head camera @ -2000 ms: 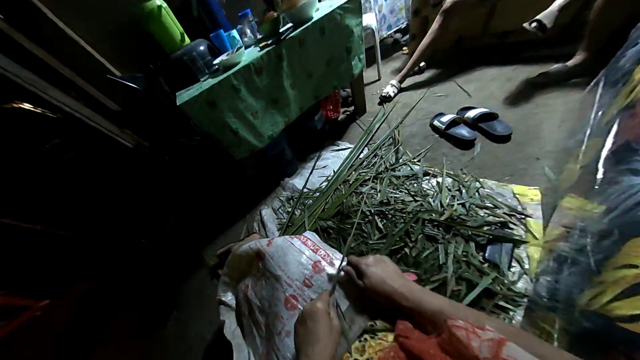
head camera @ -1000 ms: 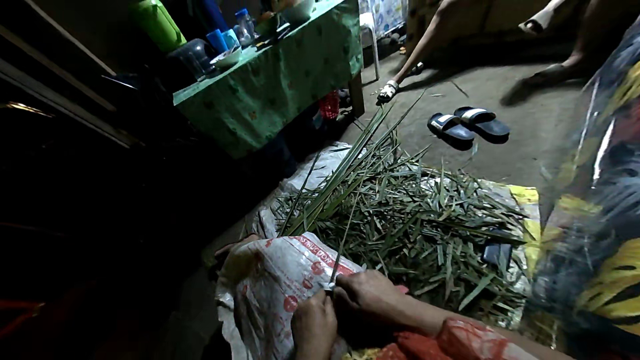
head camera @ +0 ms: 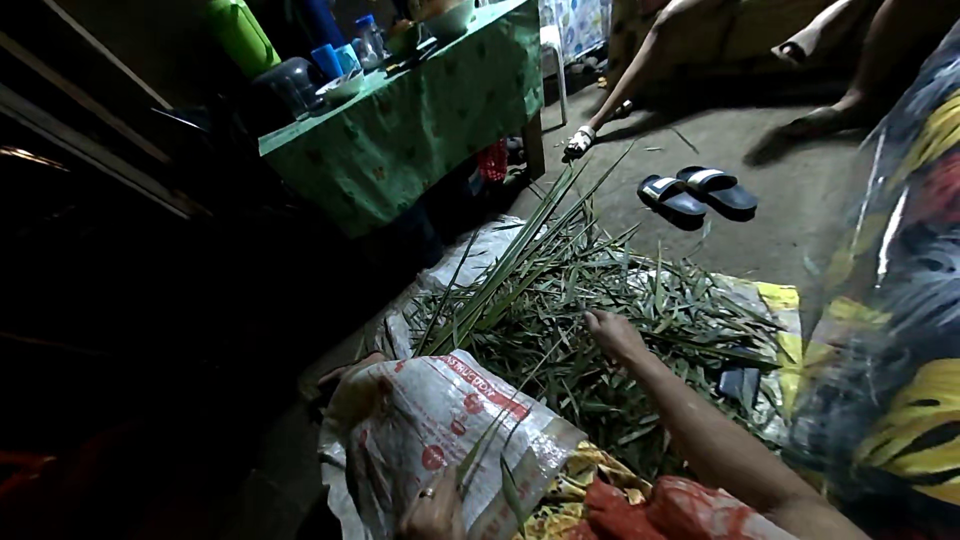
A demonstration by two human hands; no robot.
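Note:
My left hand (head camera: 435,510), with a ring on one finger, is low at the centre, its fingers closed on a narrow green leaf strip (head camera: 474,454) over a white woven plastic sack (head camera: 420,427) with red print. My right hand (head camera: 616,337) reaches over a pile of cut green leaf pieces (head camera: 600,397); its fingertips are together, and whether something thin is between them cannot be told. Long leaf blades (head camera: 499,281) lie at the pile's left side, pointing away from me. A dark object (head camera: 739,384) rests among the leaves at the right.
A table with a green cloth (head camera: 405,150) bears cups, bowls and a bottle at the upper left. Black slides (head camera: 694,196) lie on the concrete floor beyond the pile. Another person's legs (head camera: 630,75) are at the top. Patterned material under clear plastic (head camera: 907,420) stands at the right.
My hands were close together over the sack's edge; now they are apart. The right has moved forward over the leaf pile, the left slightly back toward me.

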